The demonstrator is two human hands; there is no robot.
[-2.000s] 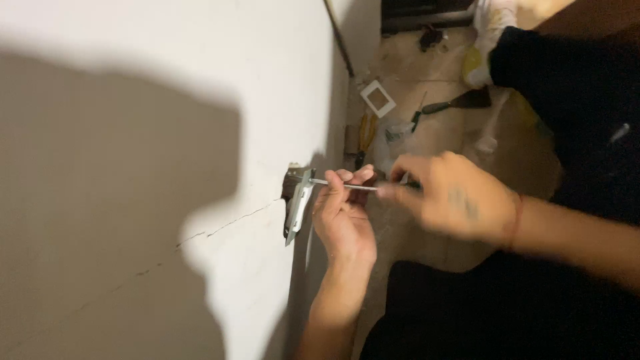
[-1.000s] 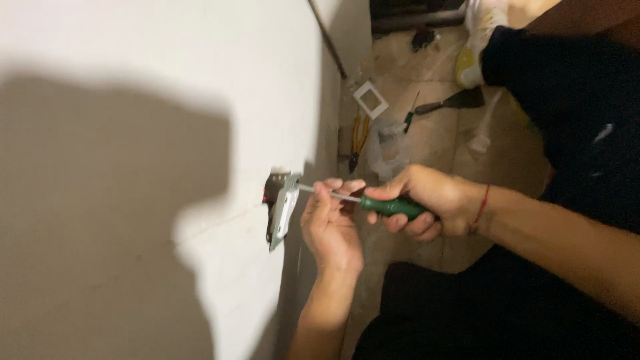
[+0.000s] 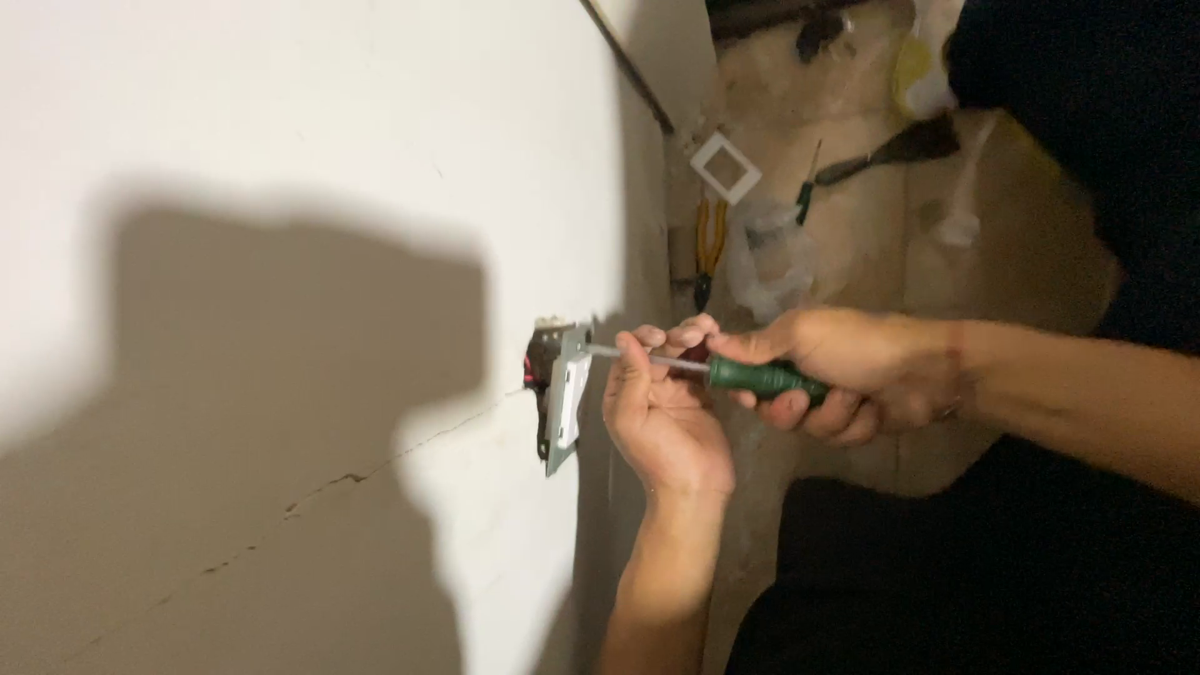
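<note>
My right hand (image 3: 844, 375) is closed around the green handle of a screwdriver (image 3: 764, 377). Its metal shaft runs left past the thumb and fingers of my left hand (image 3: 670, 412), which pinch it near the tip. The tip meets the upper end of a metal mounting frame with a white insert (image 3: 569, 403), probably a wall switch or socket. This frame sits tilted at a dark wall box opening (image 3: 541, 375), where a bit of red wire shows. The contact between tip and screw is too small to make out.
A crack (image 3: 352, 478) crosses the shadowed wall (image 3: 281, 337). On the floor lie a white faceplate frame (image 3: 701, 167), yellow-handled pliers (image 3: 710, 244), a small screwdriver (image 3: 804, 202), a dark scraper-like tool (image 3: 872, 159) and clear plastic (image 3: 773, 262). Dark-clothed legs (image 3: 937, 572) are at the right.
My right hand, blurred two seconds ago, has shifted its grip on the screwdriver, and the green handle now shows. My left hand stays by the shaft near the wall box.
</note>
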